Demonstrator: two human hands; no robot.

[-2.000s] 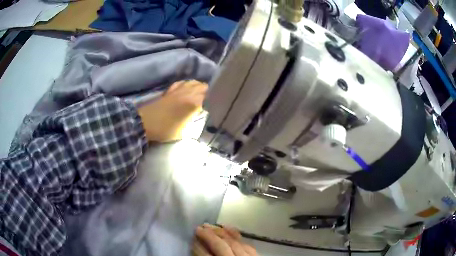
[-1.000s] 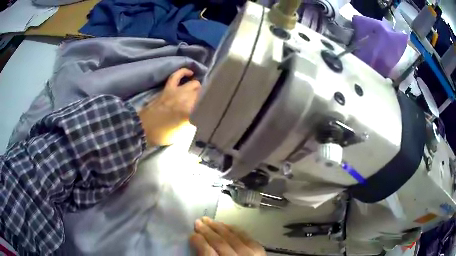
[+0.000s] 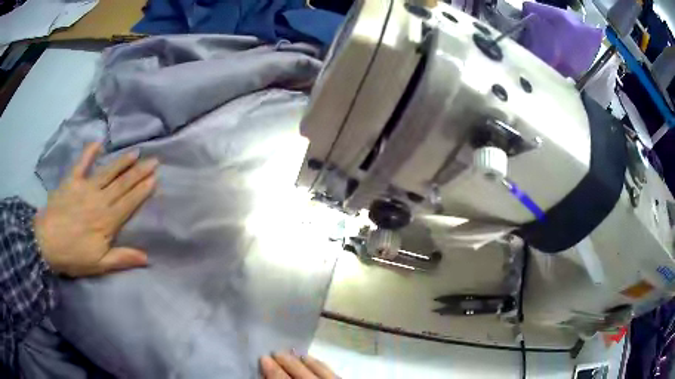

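Observation:
The grey fabric panel (image 3: 200, 244) lies on the white table and runs to the brightly lit needle area of the sewing machine (image 3: 437, 118). My left hand (image 3: 100, 211) lies flat on the fabric's left part, fingers spread, holding nothing. My right hand (image 3: 296, 366) is cut off by the bottom edge; only its fingers show, at the fabric's lower right edge. Whether they grip it cannot be told. Glare hides the needle and presser foot. A metal guide with a knob (image 3: 383, 243) sits right of the glare.
Dark thread snips (image 3: 474, 304) lie on the machine bed (image 3: 385, 296), right of the fabric. Navy-blue fabric (image 3: 229, 16) lies behind the grey cloth. Purple cloth (image 3: 561, 41) is behind the machine head. Papers and brown cardboard (image 3: 103, 21) are at the back left.
My left hand has moved from beside the needle area to the fabric's left part, its fingers now spread flat. My right hand sits lower, with less of it showing. The fabric near the machine lies flatter.

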